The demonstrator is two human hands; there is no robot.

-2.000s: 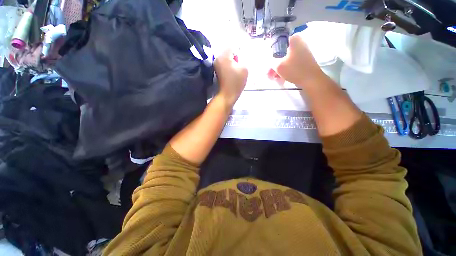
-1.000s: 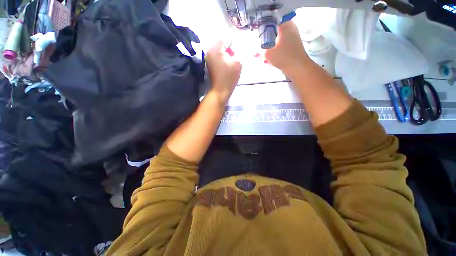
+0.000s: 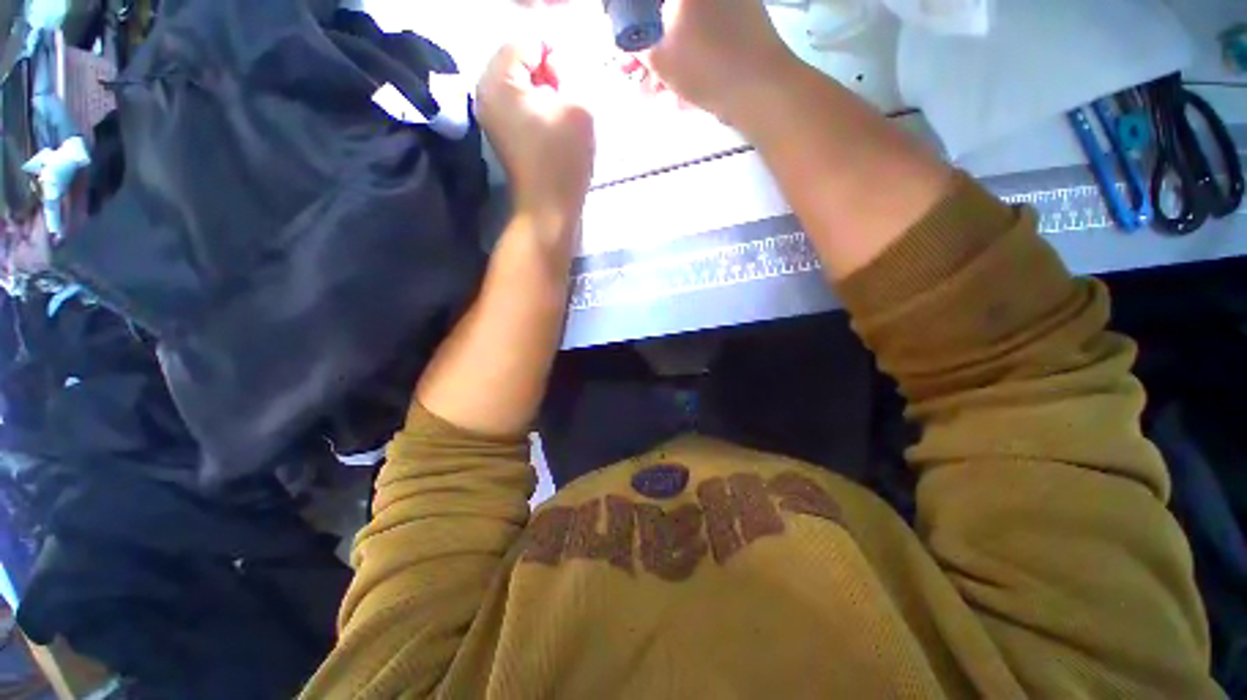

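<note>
My left hand (image 3: 538, 130) is at the upper middle of the view, its fingers curled beside the glare of the lamp. My right hand (image 3: 718, 55) is at the top, beside the dark knob (image 3: 633, 23) of the sewing machine. The glare washes out the space between my fingertips, so I cannot tell what either hand holds. A large black garment piece (image 3: 315, 233) lies left of my left hand, with small white tags (image 3: 421, 104) at its upper right edge. The needle is not visible.
A ruler scale (image 3: 698, 272) runs along the front edge of the white table. Blue snips (image 3: 1105, 167) and black-handled scissors (image 3: 1179, 164) lie at the right. A white sheet (image 3: 1046, 62) lies at the upper right. Black cloth (image 3: 164, 547) is heaped at the lower left.
The view has shifted, so the machine head is now mostly cut off at the top and the table edge appears tilted. Both hands sit higher and further left in the picture.
</note>
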